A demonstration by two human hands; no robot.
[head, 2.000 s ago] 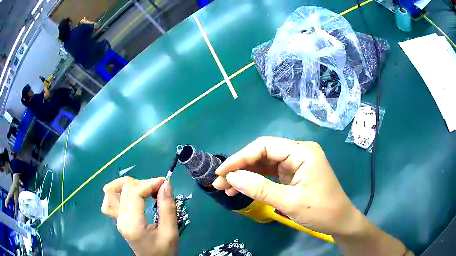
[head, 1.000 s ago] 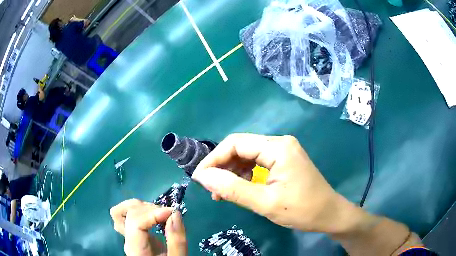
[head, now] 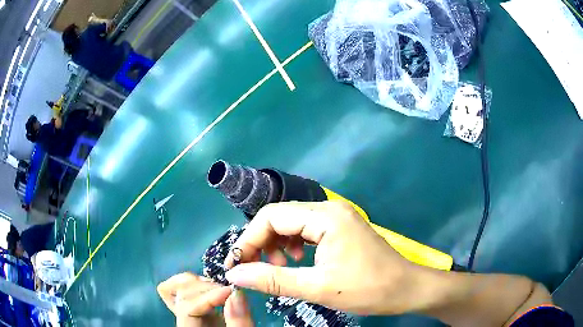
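My right hand (head: 313,249) is in front of the heat gun, its thumb and fingertips pinched around a small lead whose metal ring terminal (head: 237,254) shows at the fingertips. My left hand (head: 204,300) is just below it, cut off by the bottom edge, thumb and finger closed close to the right fingertips; what they hold is too small to tell. The heat gun (head: 409,246) lies behind the right hand, its grey nozzle (head: 240,184) pointing left. One pile of black-and-white leads (head: 220,252) lies by the fingertips; another pile (head: 313,314) lies at the bottom edge, partly behind the right hand.
A crumpled clear plastic bag (head: 390,64) of parts lies at the top, with a small zip bag (head: 468,115) beside it. A black cord (head: 486,191) runs down the right. White paper (head: 550,48) is top right. A small pale scrap (head: 164,202) lies left. People (head: 93,48) sit beyond the table.
My right hand has moved down from beside the nozzle to meet my left fingertips, uncovering the gun's collar and yellow body. My left hand has shifted slightly right and down. The view has shifted.
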